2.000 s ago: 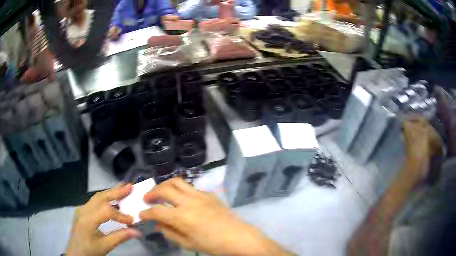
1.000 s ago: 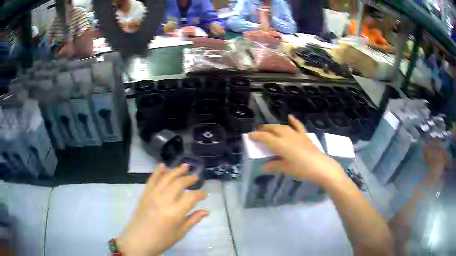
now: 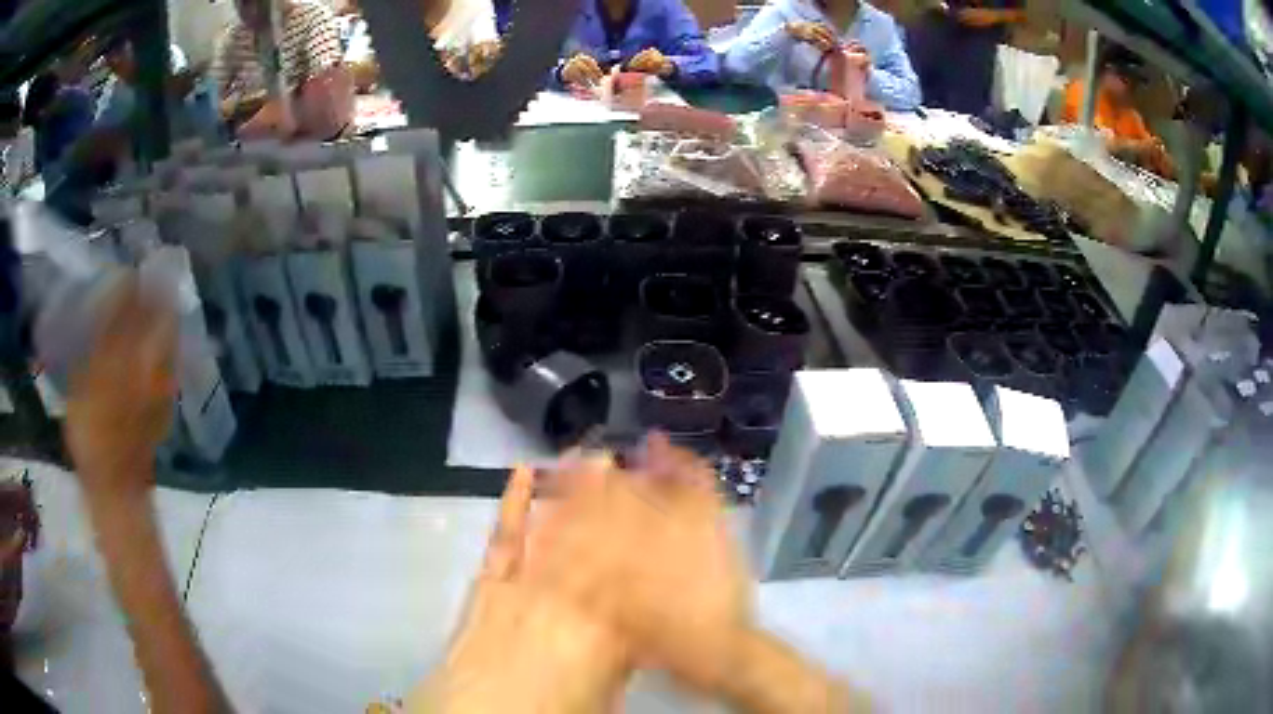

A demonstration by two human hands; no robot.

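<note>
My left hand (image 3: 519,593) and my right hand (image 3: 673,558) meet in front of the black cups, blurred and overlapping. The right hand covers part of the left. Whether anything is between them is hidden. Three closed cartons (image 3: 834,474), pale grey-blue with white tops and a dark product picture, stand upright in a row to the right of my hands. Black plastic cups (image 3: 680,374) stand in rows beyond my hands. One cup (image 3: 561,398) lies tilted on its side. Small shiny dark fittings (image 3: 739,479) lie between the cups and cartons.
Open cartons (image 3: 395,314) crowd the left; more (image 3: 1138,405) stand at right. Another person's arm (image 3: 119,419) reaches in at left. Small dark fittings (image 3: 1054,533) lie right of the closed cartons. Bagged pink parts (image 3: 861,177) and other workers are across the line.
The view has turned right. The right hand has left the closed cartons and joined the left hand. A third closed carton now shows clearly in the row. The neighbour's arm has come in at left.
</note>
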